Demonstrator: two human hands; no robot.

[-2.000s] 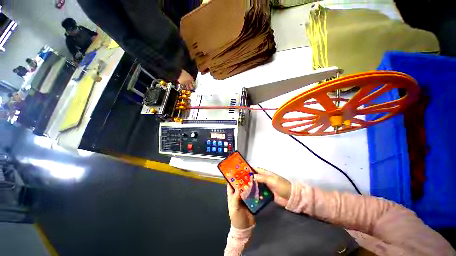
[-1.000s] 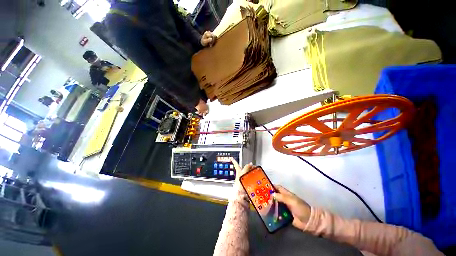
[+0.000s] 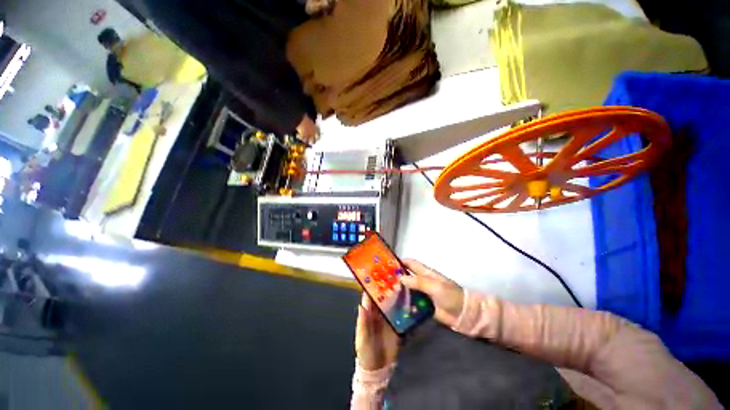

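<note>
A smartphone [image 3: 388,284] with an orange-red screen is tilted in front of the machine. My left hand [image 3: 375,332] holds it from the left and below, partly hidden behind it. My right hand [image 3: 436,290] is at its right edge, with the thumb over the screen. The white strip machine [image 3: 320,223] has a dark panel, a red display and blue buttons. A thin reddish strip [image 3: 344,170] runs along its top to the orange spoked wheel [image 3: 552,164].
A blue crate [image 3: 624,256] with reddish-brown strip stands right of the wheel. A brown panel stack [image 3: 360,60] and yellow-olive panels [image 3: 592,60] lie behind. Another person's dark sleeve and hand [image 3: 306,128] are by the rollers. A black cable [image 3: 520,256] crosses the table.
My left hand was reaching to the machine's panel one second ago; now it is back on the phone. The view has shifted. The other person's upper hand remains at the brown stack.
</note>
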